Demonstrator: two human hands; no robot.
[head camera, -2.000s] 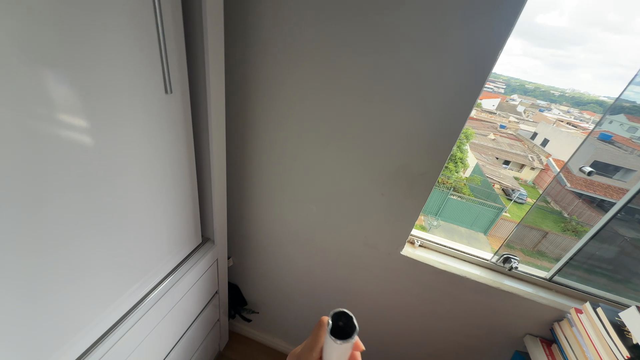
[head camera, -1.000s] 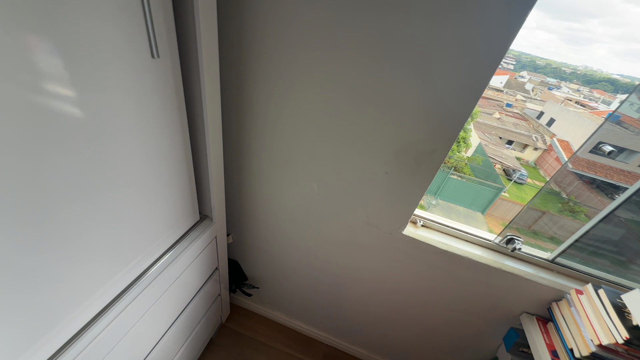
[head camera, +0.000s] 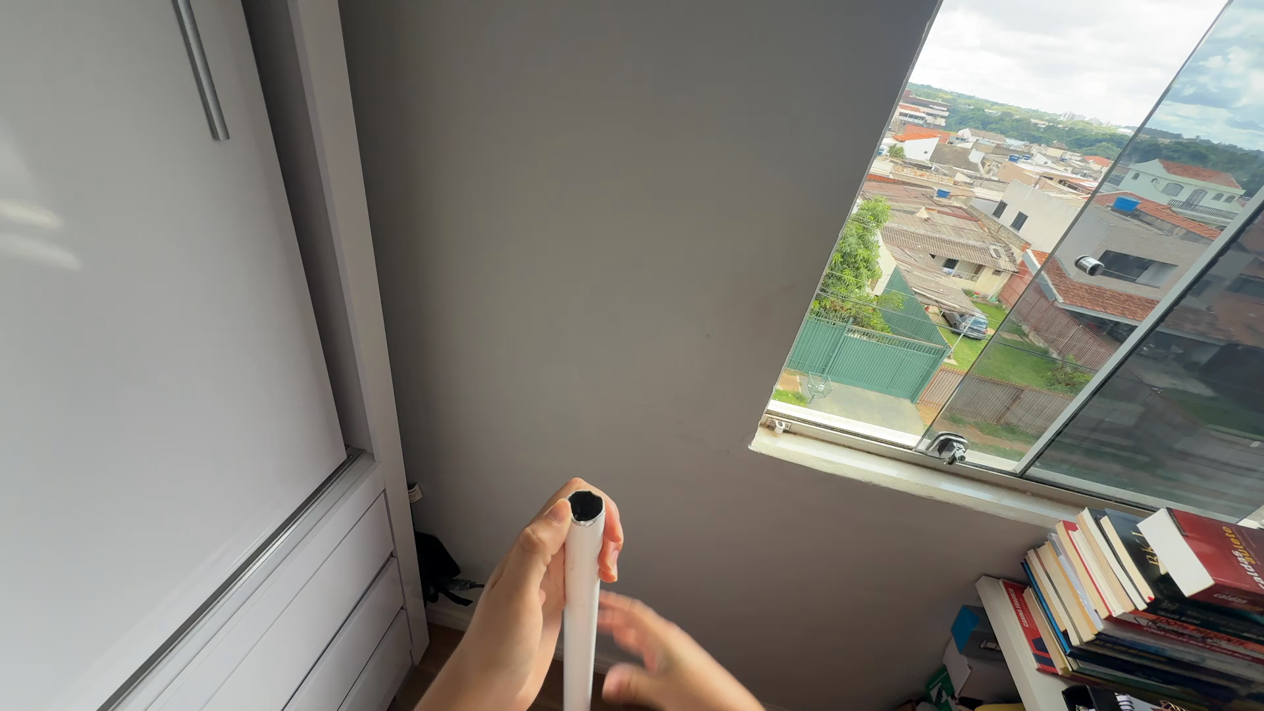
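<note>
A white tube (head camera: 583, 602) with a dark hollow end stands roughly upright at the bottom centre, its open end toward the camera. My left hand (head camera: 523, 592) is closed around it near that end, thumb on the near side and fingers wrapped behind. Just right of the tube, lower down, is my right hand (head camera: 662, 652), blurred, with its fingers apart and nothing seen in it. Whether its fingertips touch the tube cannot be told. The tube's lower end is out of view.
A white wardrobe (head camera: 148, 326) with drawers (head camera: 336, 592) fills the left side. Ahead is a grey wall (head camera: 592, 247). A window with glass panes and a white sill (head camera: 889, 474) is at right, above stacked books (head camera: 1106, 592) on a white shelf (head camera: 1022, 637). A black item (head camera: 434, 568) lies by the wall.
Both hands and the tube are now in view; one second ago none showed. Two seconds ago only part of a hand with the tube's end showed at the bottom edge.
</note>
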